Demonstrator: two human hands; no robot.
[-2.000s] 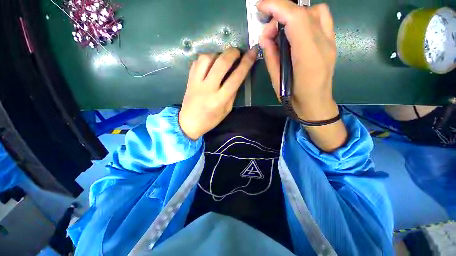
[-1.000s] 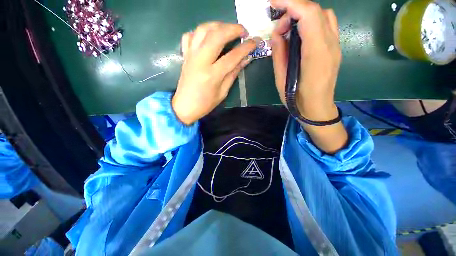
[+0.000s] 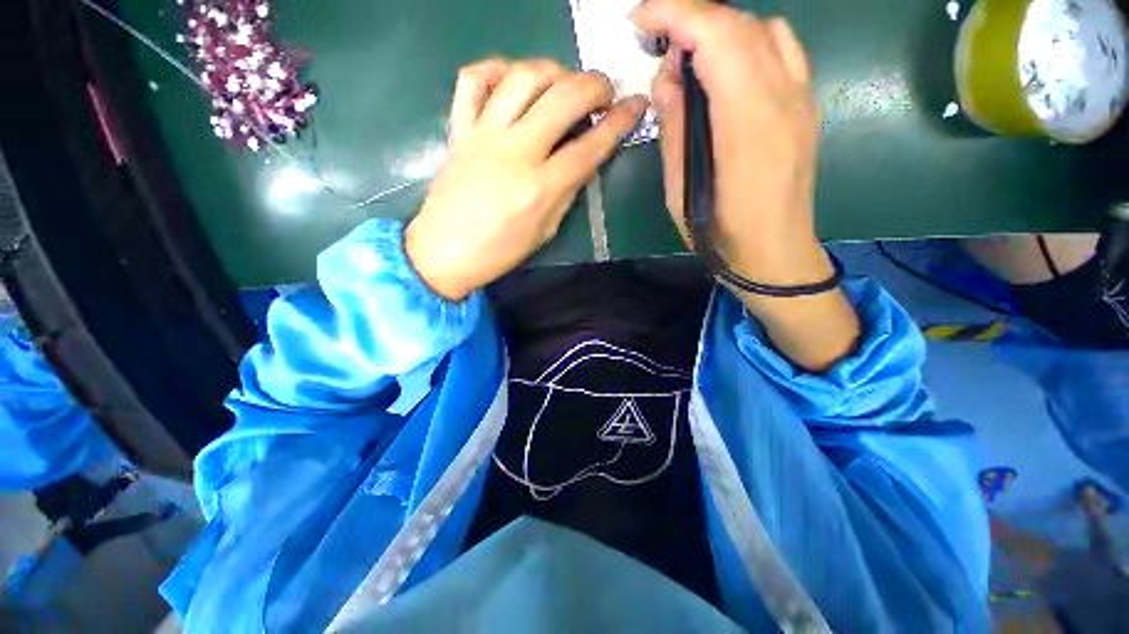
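A white phone assembly [image 3: 609,43] lies on the green bench at the top centre, its upper end cut off by the picture's edge. My left hand [image 3: 514,167] rests at its lower left, thumb and index finger together at its near end; whatever they pinch is hidden. My right hand [image 3: 743,136] holds a black soldering iron [image 3: 697,149] like a pen, to the right of the phone. The iron's tip is hidden behind the fingers. A thin black cord [image 3: 786,289] is on the right wrist.
A pile of pink-red and white small components [image 3: 254,81] lies at the upper left, with thin solder wire [image 3: 386,196] near it. A yellow-green cylinder [image 3: 1046,65] stands at the right. A long black tray [image 3: 93,161] runs along the left. A tape strip [image 3: 598,217] marks the near edge.
My left hand has moved up and left, and its thumb and index finger have stayed at the phone's near end. The phone has shifted slightly left. My right hand still holds the iron.
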